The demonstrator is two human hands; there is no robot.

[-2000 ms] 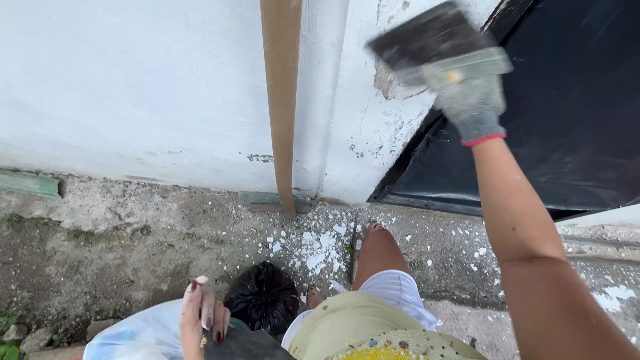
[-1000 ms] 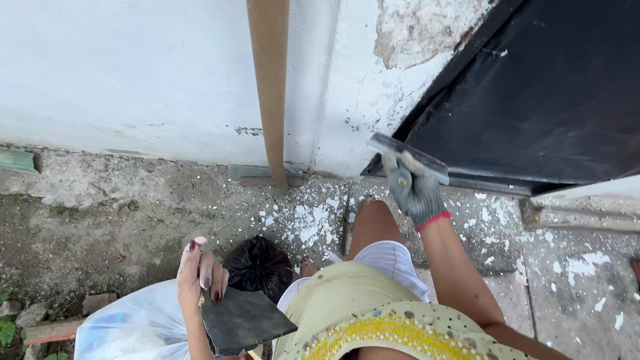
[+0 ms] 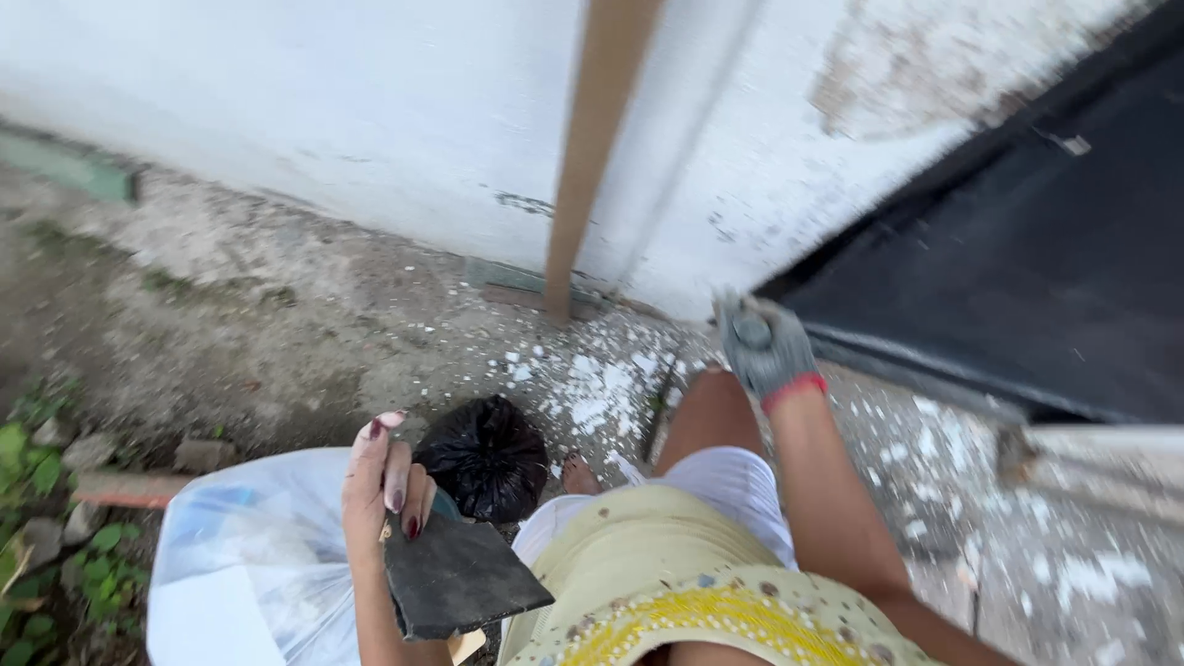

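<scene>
My left hand, bare and dusted white, holds a flat dark grey piece with a broken-looking edge, low in the head view. My right hand wears a grey knit glove with a red cuff and is closed around a rounded grey handle end; the rest of that tool is hidden. It is near the foot of the white wall, beside the lower corner of the black sheeting. Above it, the wall has a rough patch of bared plaster.
A brown strip stands against the wall. White flakes lie on the concrete. A tied black bag and a filled translucent bag stand at left, near plants and stones. A ledge is at right.
My right hand swung the wide flat blade down from the upper wall to the wall's foot; the blade no longer shows. My left hand keeps the dark piece. The view has shifted.
</scene>
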